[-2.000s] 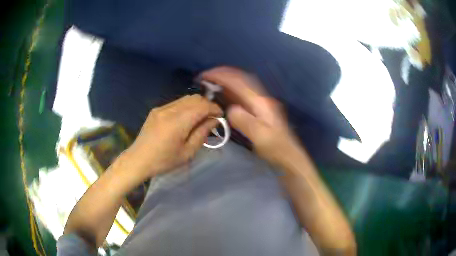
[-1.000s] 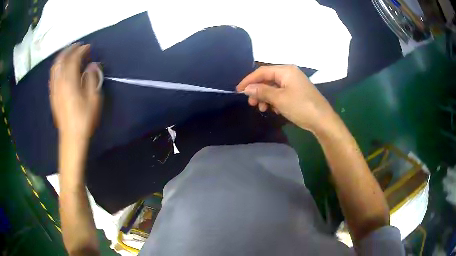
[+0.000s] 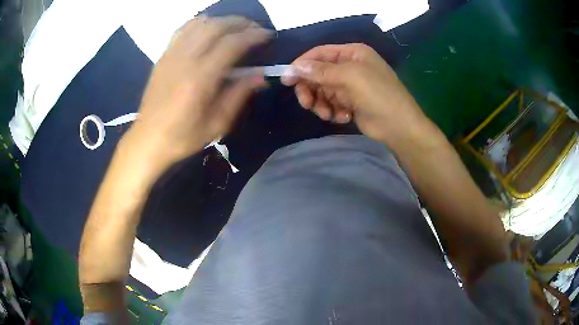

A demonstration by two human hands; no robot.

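A white tape roll [image 3: 93,132] lies on the dark pressing cover [image 3: 70,181] at the left. A narrow white strip [image 3: 120,119] runs from it to the right and passes behind my left forearm. My right hand [image 3: 346,86] pinches the strip's end between thumb and fingertips. My left hand [image 3: 200,79] is blurred above the strip, beside my right hand; whether its fingers touch the strip I cannot tell. White garment panels [image 3: 324,11] lie along the far edge of the dark cover.
White tape scraps [image 3: 222,154] and loose threads lie on the cover near my body. A yellow-framed cart [image 3: 517,152] holding white cloth stands at the right. More white cloth [image 3: 159,270] shows below the cover's near edge. Green floor shows around the table.
The tape roll has left my left hand and now lies on the cover. My left hand has moved right, towards my right hand, which keeps its pinch on the strip. The camera view has shifted.
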